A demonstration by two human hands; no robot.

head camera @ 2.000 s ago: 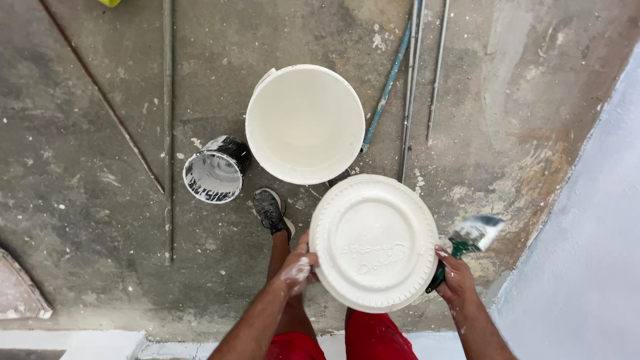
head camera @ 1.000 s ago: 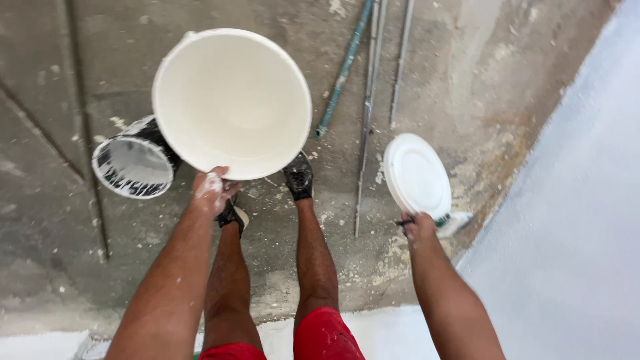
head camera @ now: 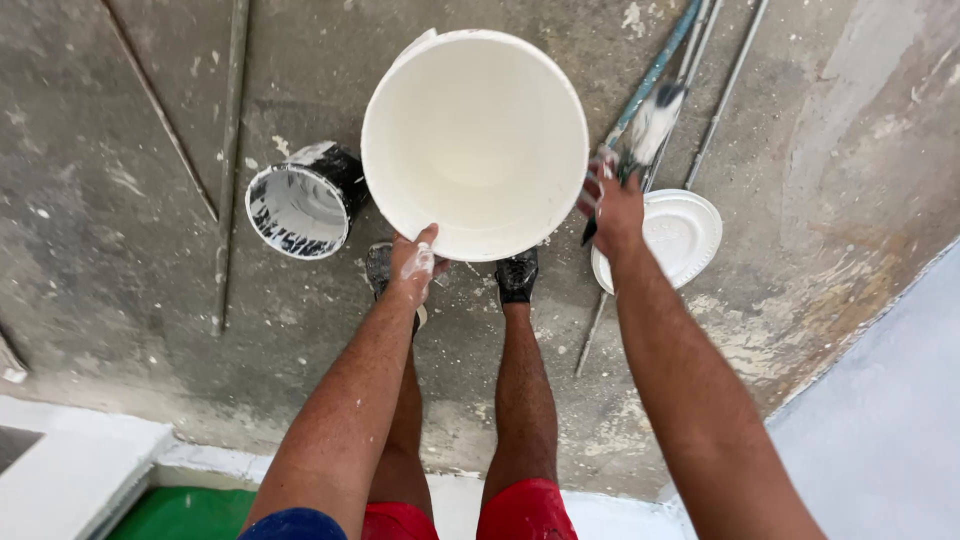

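Observation:
My left hand (head camera: 418, 262), smeared with white paint, grips the near rim of a large white plastic bucket (head camera: 476, 150) that has pale paint inside. At the bucket's right side is my right hand (head camera: 616, 202), holding a paintbrush (head camera: 651, 131) with white-coated bristles and a dark green handle. Whether that hand also touches the bucket cannot be told. Partly behind my right wrist, a round white plastic lid (head camera: 679, 232) rests low at the right.
A black paint-smeared pot (head camera: 307, 202) is left of the bucket. Metal poles (head camera: 229, 172) lie on the concrete floor at left, and a blue-green pole (head camera: 652, 71) with thinner rods at right. A pale wall (head camera: 885, 405) borders the right.
The lid, held in both hands at first and then in my right hand, is now out of my grasp. My right hand has come over to the bucket's side with the brush.

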